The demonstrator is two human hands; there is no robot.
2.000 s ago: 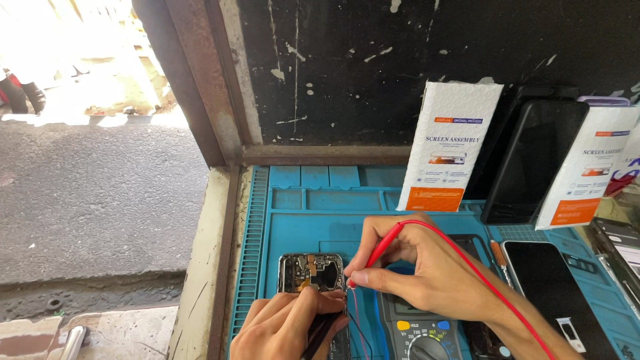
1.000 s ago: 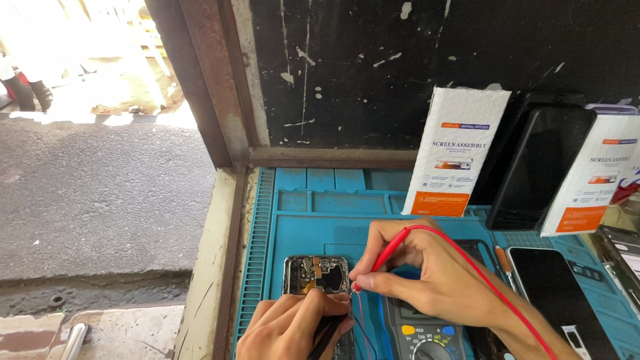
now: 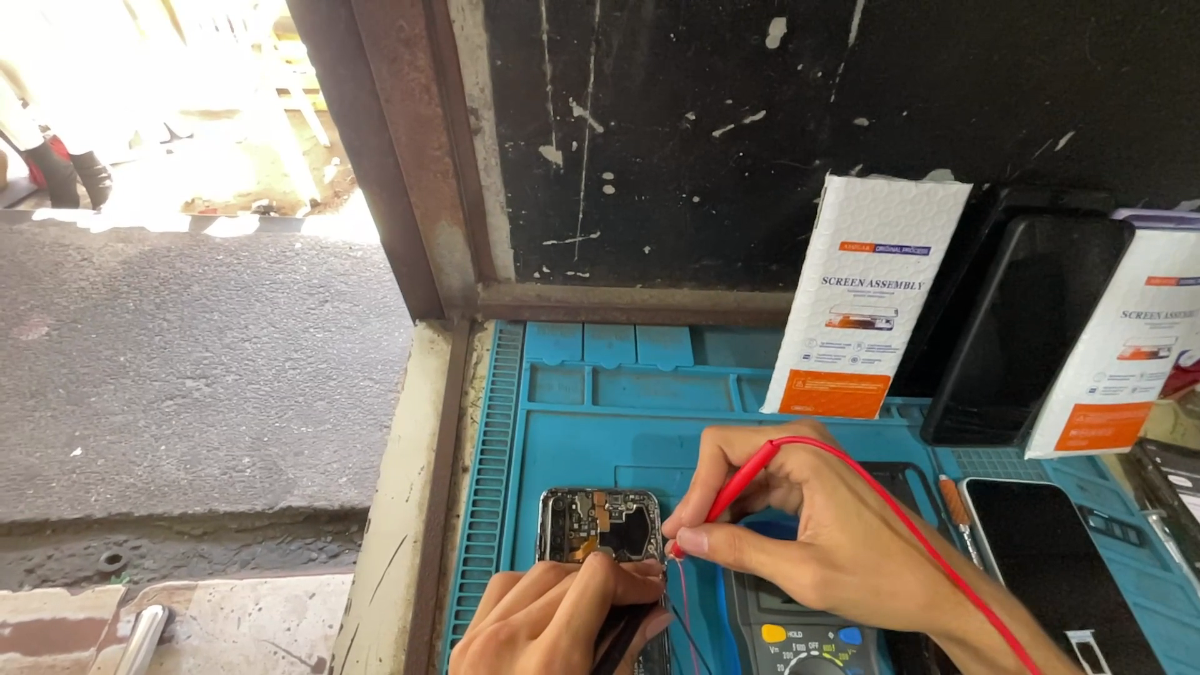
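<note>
An opened smartphone [image 3: 605,525] with its circuit board and flex cables bare lies on a blue silicone repair mat [image 3: 647,436]. My left hand [image 3: 562,614] rests over the phone's lower part, its fingers closed on a dark, slim tool, probably a black probe, whose tip is hidden. Between the thumb and fingers of my right hand [image 3: 797,525] is a red multimeter probe [image 3: 741,483], pointing down beside the phone's right edge. A thin reddish wire and a dark one run down there. Partly under my right hand sits a digital multimeter [image 3: 806,637].
Two white screen assembly packages [image 3: 867,300] and a dark phone screen [image 3: 1031,328] lean at the back right. A white-edged phone [image 3: 1050,562] with a SIM tray on it lies right, beside a screwdriver [image 3: 956,511]. A metal frame [image 3: 412,141] borders the mat's left side; pavement lies beyond.
</note>
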